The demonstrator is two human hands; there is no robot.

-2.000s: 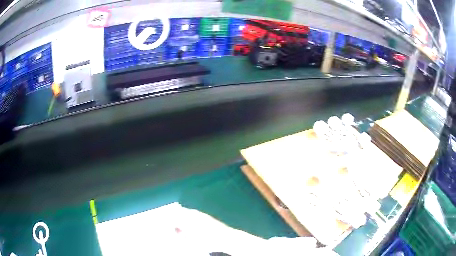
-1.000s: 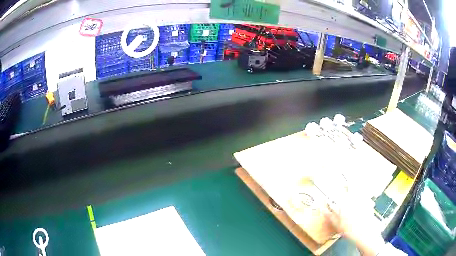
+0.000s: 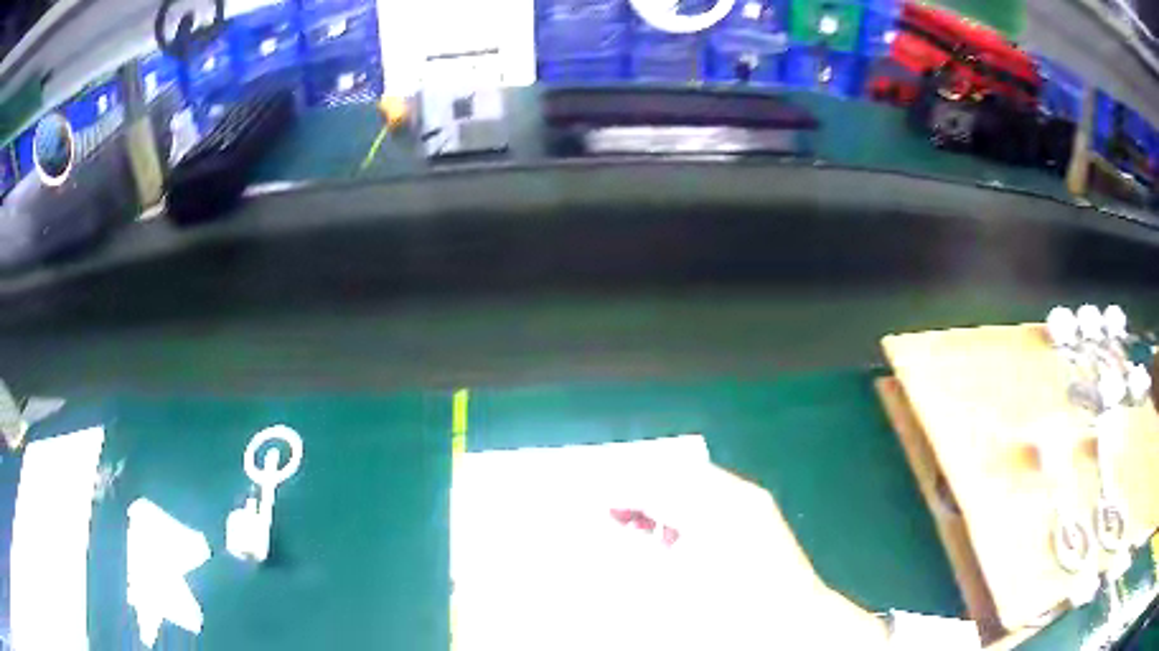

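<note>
A white ring-and-stem part [image 3: 268, 496] lies on the green bench left of a bright white sheet [image 3: 508, 547]. My right hand [image 3: 760, 541] reaches in from the lower right over the sheet, with a pale cuff at the bottom edge. It is so overexposed that it merges with the sheet; fingers and anything held cannot be made out. Small reddish marks show on the bright area. My left hand cannot be seen. More white parts [image 3: 1091, 528] lie on tan cardboard [image 3: 972, 439] at the right.
A dark conveyor belt [image 3: 572, 242] crosses behind the bench. A jagged white cut-out [image 3: 163, 566] and another white sheet [image 3: 57, 541] lie at the far left. Yellow-green tape [image 3: 460, 420] marks the bench. Blue crates [image 3: 585, 45] stand beyond the belt.
The view has swung left, so the cardboard sits farther right and more of the left bench shows. My right hand has moved from the parts on the cardboard to the white sheet.
</note>
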